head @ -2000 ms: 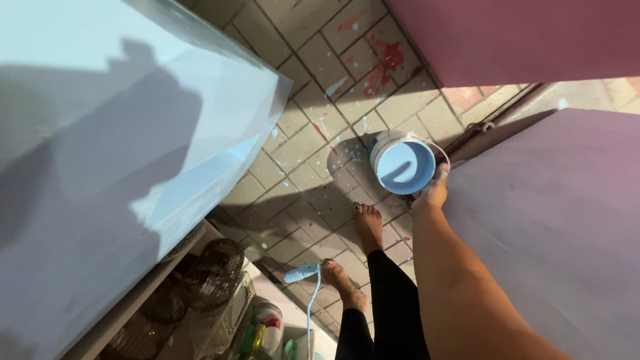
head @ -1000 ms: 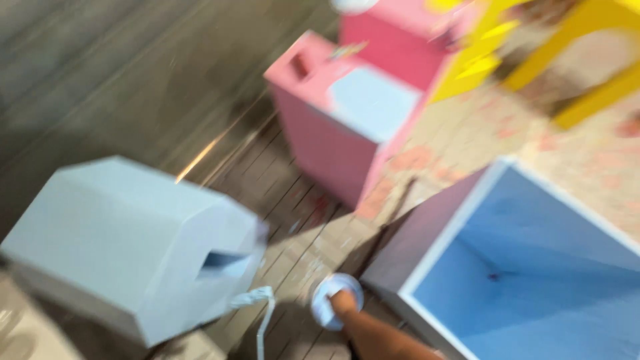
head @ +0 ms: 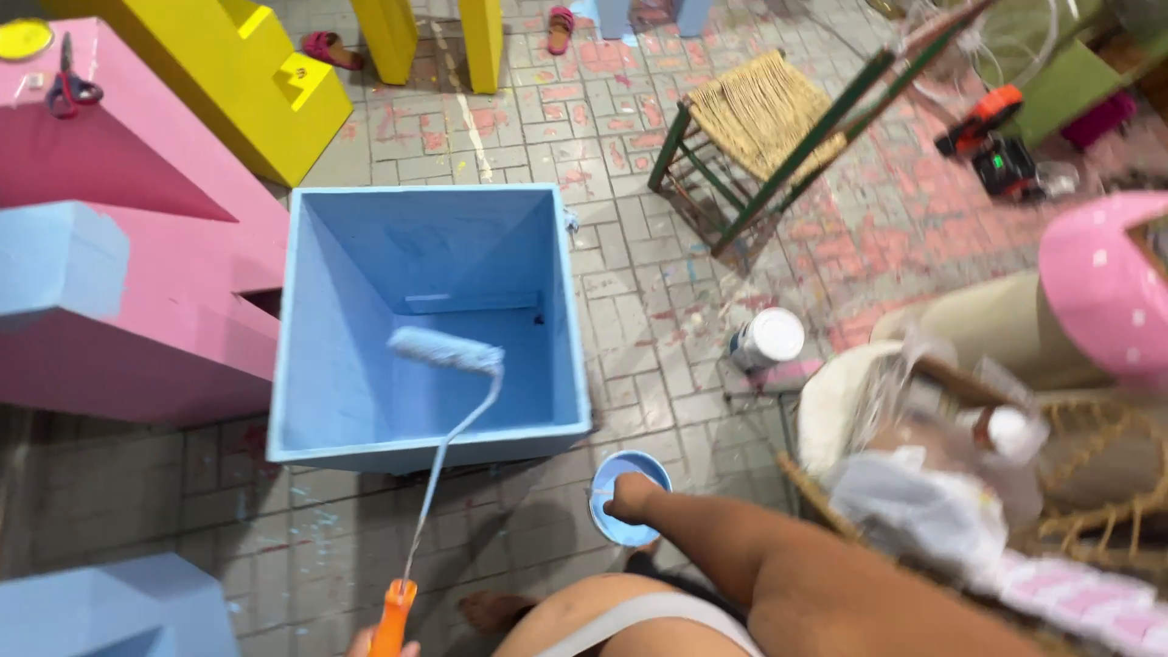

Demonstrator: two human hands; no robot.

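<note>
My left hand (head: pixel 381 644), at the bottom edge, grips the orange handle of a paint roller (head: pixel 447 350). The roller's sleeve is coated in light blue paint and appears over the opening of a large blue box (head: pixel 347 452). By its handle, my right hand (head: pixel 631 498) holds a small bucket of light blue paint (head: pixel 646 532), just right of the box's near corner. The fist covers part of the bucket's opening.
Pink painted forms (head: pixel 182 274) stand left of the box, with scissors (head: pixel 67 88) on one. A woven-seat chair (head: pixel 757 109), a lidded paint can (head: pixel 774 338) and a wicker chair (head: pixel 1109 456) holding plastic bags are to the right. A blue piece (head: pixel 119 607) lies lower left.
The view has swung strongly to the right. The bucket remains in my right hand and has come away from the spot near my feet. My left hand on the roller handle now shows.
</note>
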